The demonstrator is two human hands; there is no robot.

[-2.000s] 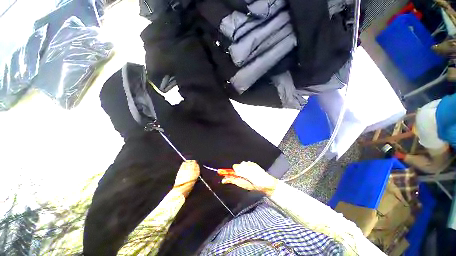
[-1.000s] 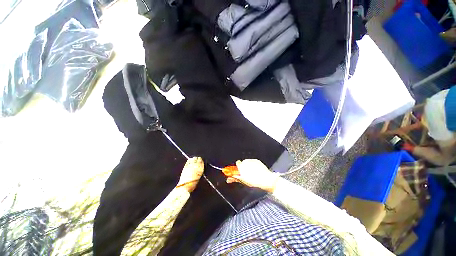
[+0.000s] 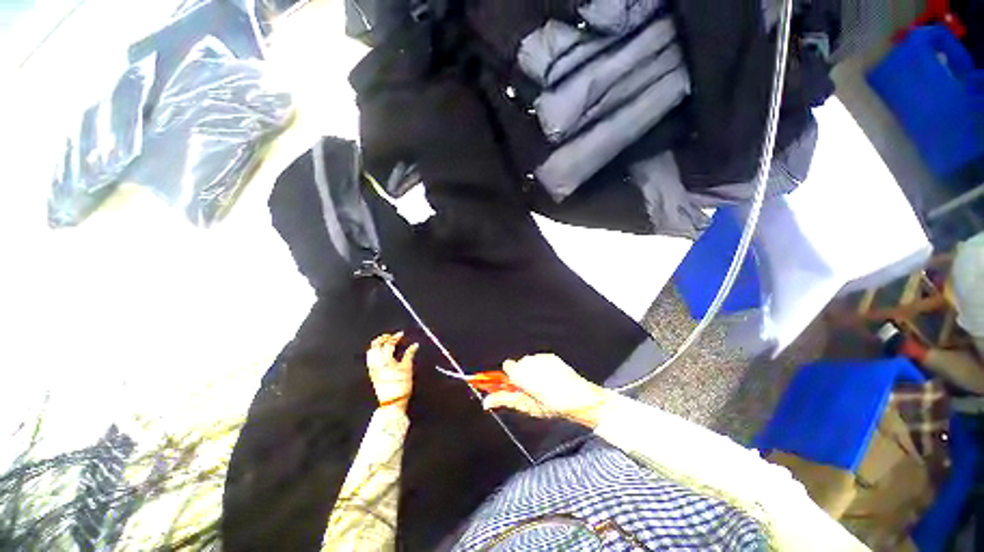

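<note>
A black hooded jacket (image 3: 475,270) lies spread in front of me, with its hood (image 3: 324,205) and grey lining at the far left. A thin pale zipper line (image 3: 424,327) runs down its middle towards my apron. My right hand (image 3: 545,390) is closed on the orange-red handle of a small tool, apparently thread snips (image 3: 491,381). The silver tip points left across the zipper line. My left hand (image 3: 392,369) is over the jacket, left of the zipper, with fingers apart and nothing in it.
Black and grey jackets are piled (image 3: 615,102) beyond and right. Clear-wrapped garments (image 3: 216,113) lie at far left. A pale hose (image 3: 745,243) curves down at right. A blue bin (image 3: 836,410) and brown card are lower right. Part of another person's arm (image 3: 950,361) shows at the right edge.
My left hand has let go of the jacket at the zipper and moved left, its fingers now apart. The snips' tip now crosses the zipper line. The whole view has shifted.
</note>
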